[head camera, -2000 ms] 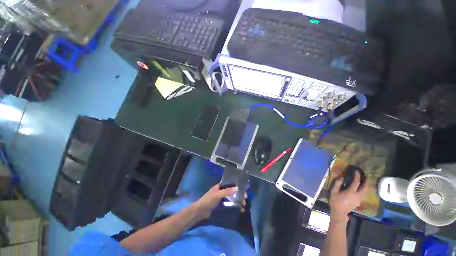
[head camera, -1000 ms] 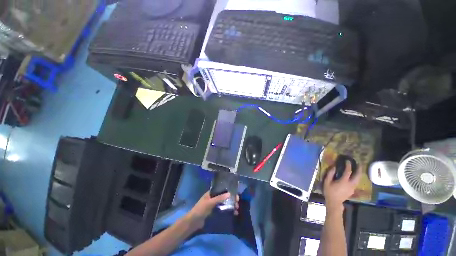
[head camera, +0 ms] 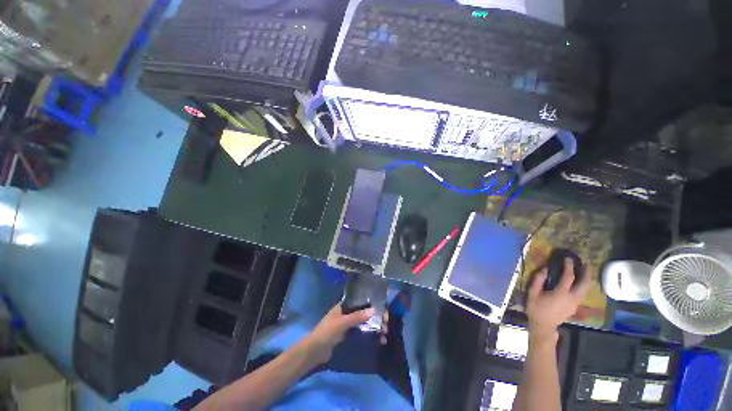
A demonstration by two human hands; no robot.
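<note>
My left hand (head camera: 347,319) holds a dark smartphone (head camera: 363,295) just off the bench's front edge, below the left antenna coupler plate (head camera: 380,242). A purplish smartphone (head camera: 365,201) lies on that plate and overhangs its back end. Another dark smartphone (head camera: 313,200) lies flat on the green bench to the left. My right hand (head camera: 555,296) rests over a black computer mouse (head camera: 563,270) on the worn yellow-brown mouse pad (head camera: 592,241). The right antenna coupler plate (head camera: 486,258) has no phone on it.
A second black mouse (head camera: 412,238) and a red pen (head camera: 437,250) lie between the plates. The white tester (head camera: 393,126) with blue RF cable (head camera: 449,184) stands behind, a keyboard (head camera: 457,60) on top. A white fan (head camera: 695,290) is at right. Phone trays (head camera: 229,321) stand below the bench.
The phone on the left plate looks dark two seconds ago and purplish now. The view has shifted slightly. My left hand still holds its phone and my right hand stays on the mouse.
</note>
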